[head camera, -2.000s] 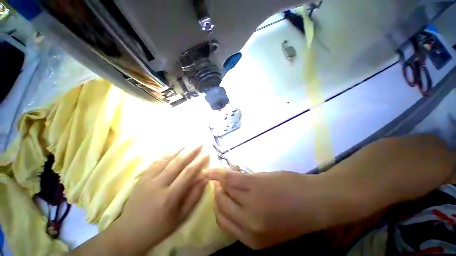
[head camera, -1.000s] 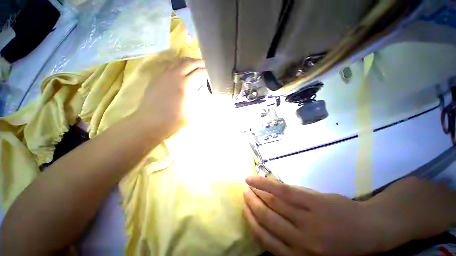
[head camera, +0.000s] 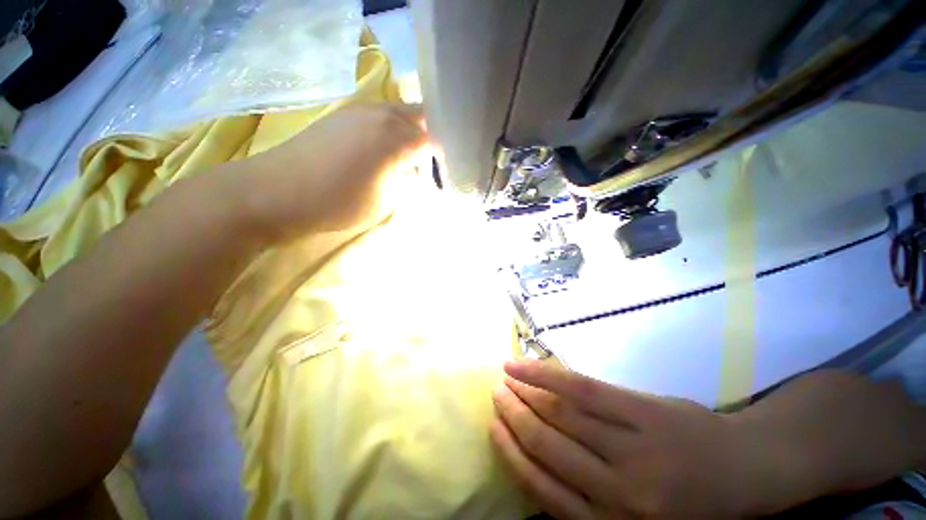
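Observation:
The yellow fabric (head camera: 376, 427) lies gathered over the bed at the left and front, its middle washed out by lamp glare. My left hand (head camera: 350, 163) reaches over its far part beside the machine head; the fingers are lost in glare and behind the head. My right hand (head camera: 609, 437) lies flat on the fabric's right edge, fingers together, just in front of the shiny metal binder attachment (head camera: 530, 340). The pale-yellow strip (head camera: 741, 295) crosses the bed at the right and passes behind my right wrist. The needle area is hidden by glare.
The white machine head (head camera: 508, 81) fills the top middle, with a dark round knob (head camera: 648, 234) below it. Scissors with dark reddish handles (head camera: 907, 259) are at the right edge. Clear plastic bagging (head camera: 254, 51) and a black item (head camera: 66, 51) lie at the upper left.
My left hand has moved from the front to the far side of the fabric, and its forearm now crosses the left. My right hand has moved back from the left fingers and flattened on the cloth.

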